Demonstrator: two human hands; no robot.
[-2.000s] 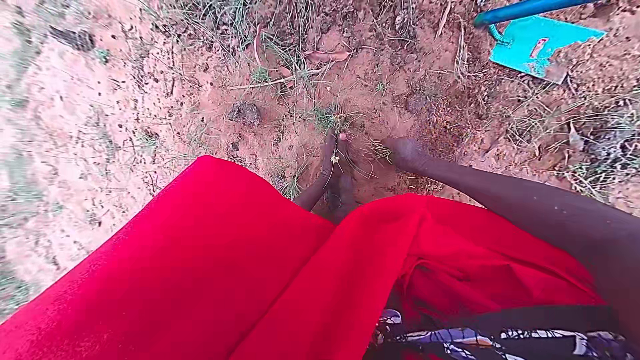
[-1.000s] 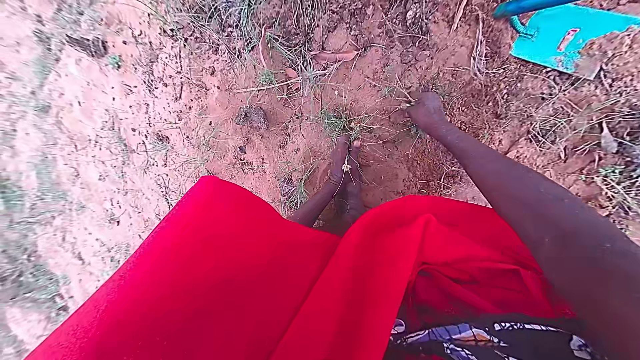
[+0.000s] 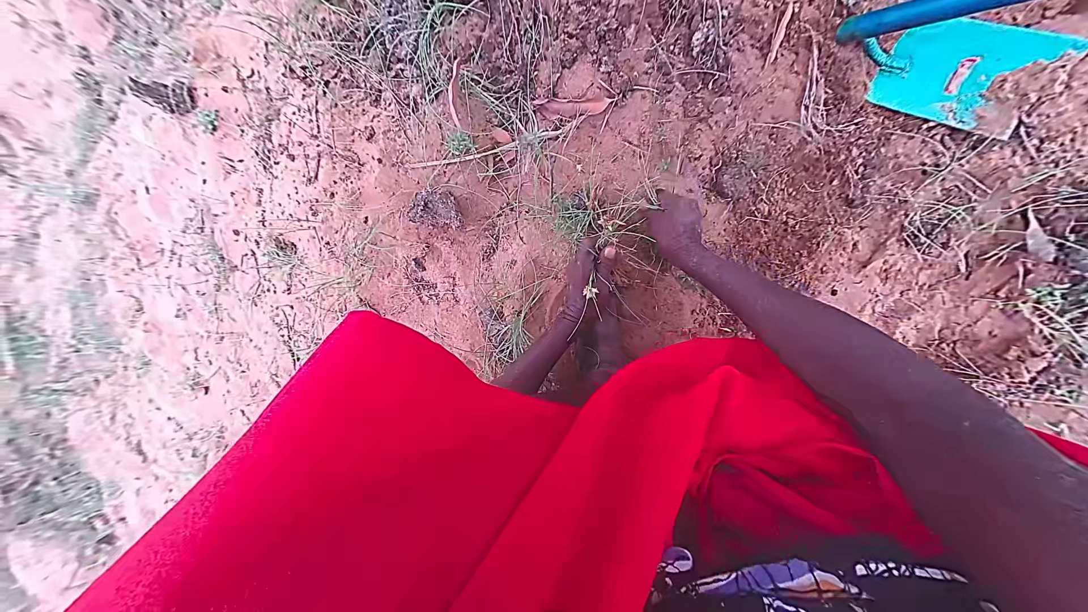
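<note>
My right hand (image 3: 676, 225) is low over the reddish soil, fingers curled at the right side of a green grass tuft (image 3: 578, 212). Thin blades lie at its fingertips; whether it grips any does not show. From under the red cloth (image 3: 425, 476), my left hand (image 3: 580, 276) reaches to the base of the same tuft, beside a bare foot (image 3: 605, 310). Its fingers are partly hidden and small in view, so its hold is unclear. A small pale flower or seed head (image 3: 590, 291) shows between the left hand and the foot.
A turquoise metal hoe blade (image 3: 952, 72) with a blue metal handle (image 3: 926, 19) lies at the upper right, soil on its edge. A dark clod (image 3: 435, 208), a dry leaf (image 3: 574, 108) and scattered grass surround the tuft. The red cloth covers much of the lower view.
My right hand moved up and away from the foot, then came back down and left to the tuft's edge. The left hand stays beside the foot.
</note>
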